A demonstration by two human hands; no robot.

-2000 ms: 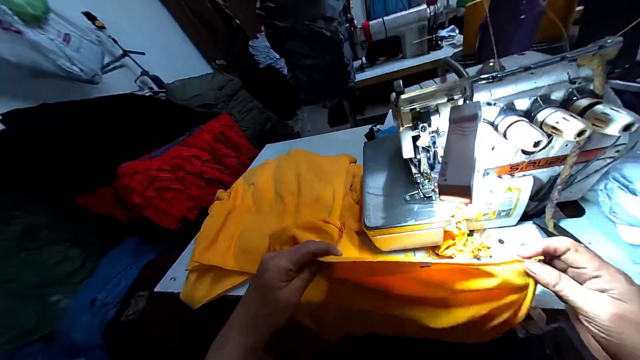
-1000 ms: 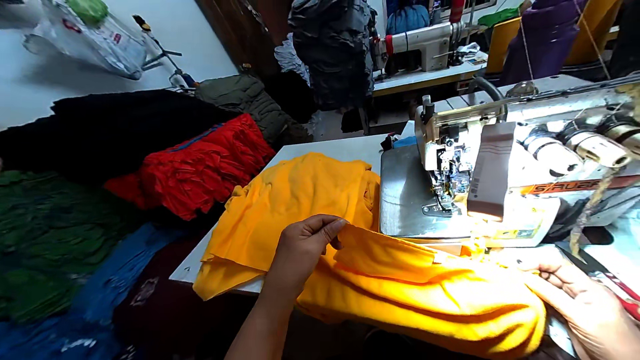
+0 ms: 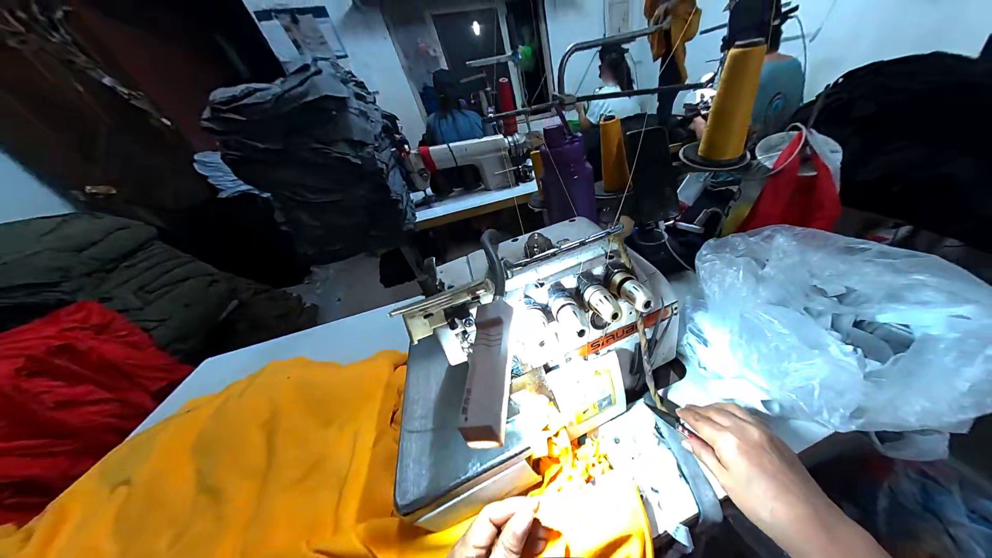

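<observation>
An overlock sewing machine (image 3: 542, 325) stands on a white table, its lamp (image 3: 487, 376) lighting the front. At the bottom, my left hand (image 3: 500, 531) pinches the yellow-orange fabric (image 3: 597, 515) just below the machine's front edge. Yellow scraps (image 3: 570, 465) bunch beside the machine base. My right hand (image 3: 744, 457) is to the right of the machine, its fingers closed on a small dark tool that is mostly hidden; its kind cannot be told. A grey strip (image 3: 690, 465) hangs next to it. More yellow-orange fabric (image 3: 248, 449) lies spread at the left.
A clear plastic bag (image 3: 837, 333) of grey pieces lies right of the machine. Behind are thread cones (image 3: 732, 105), a purple bottle (image 3: 568, 174) and another sewing machine (image 3: 473, 163). Red fabric (image 3: 77, 395) and a dark stack (image 3: 310, 155) are at the left. Several people sit or stand farther back.
My right hand has let go of the fabric's right end and moved to the small tool beside the machine. My left hand still holds the fabric. The view has swung right and up.
</observation>
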